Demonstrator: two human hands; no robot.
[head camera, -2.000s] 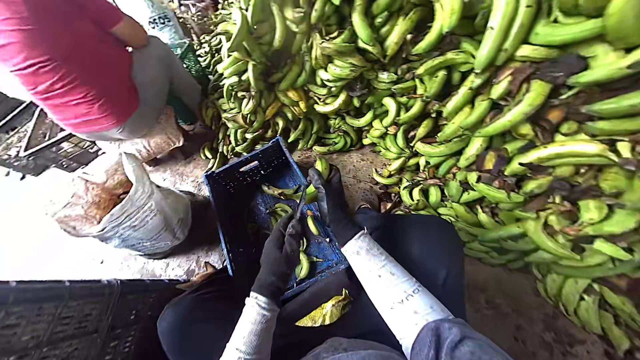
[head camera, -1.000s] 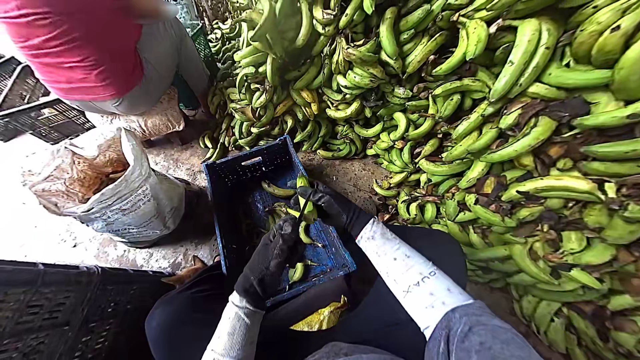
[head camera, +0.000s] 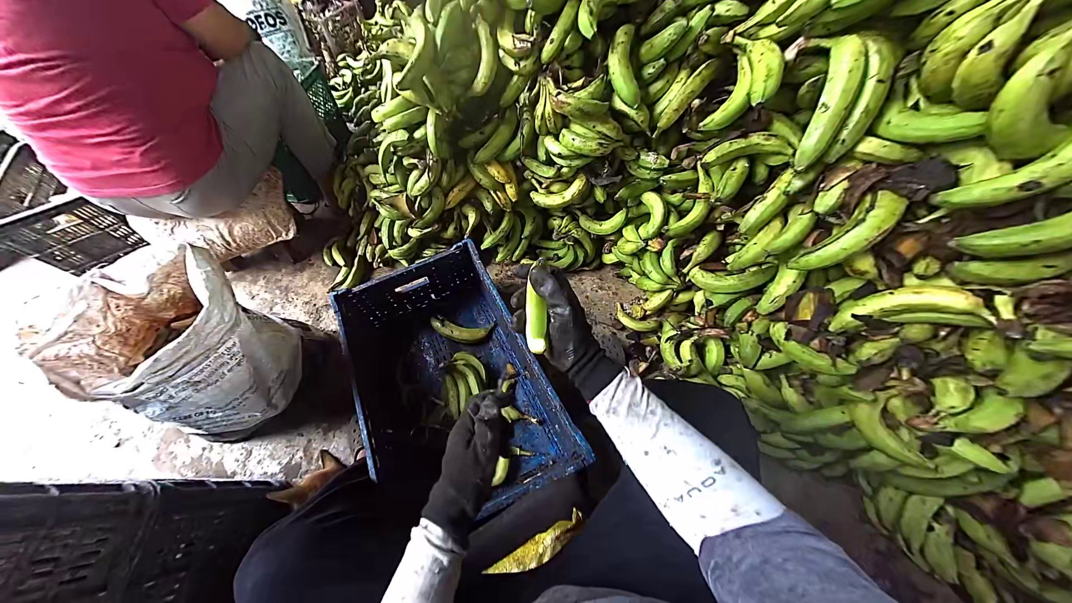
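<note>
My right hand (head camera: 565, 322), in a black glove, grips a green plantain (head camera: 536, 318) over the right wall of a blue plastic crate (head camera: 548, 394). The plantain's pale lower end points down. Over the crate's near part is my left hand (head camera: 473, 448), also gloved in black, with its fingers curled; whether it holds a small tool cannot be made out. Several green plantains (head camera: 465, 377) and small scraps lie inside the crate between my legs. A yellow-green piece of peel or leaf (head camera: 536, 548) rests on my lap.
A big heap of green plantains (head camera: 720, 167) spreads ahead and right. At left stand an open woven sack (head camera: 226, 368) and a black plastic crate (head camera: 126, 536). A person in a red shirt (head camera: 109, 100) sits at upper left, near a green mesh container (head camera: 318, 100).
My hands were close together over the crate a second ago and are now apart. The right one has moved away from the left with the plantain in it.
</note>
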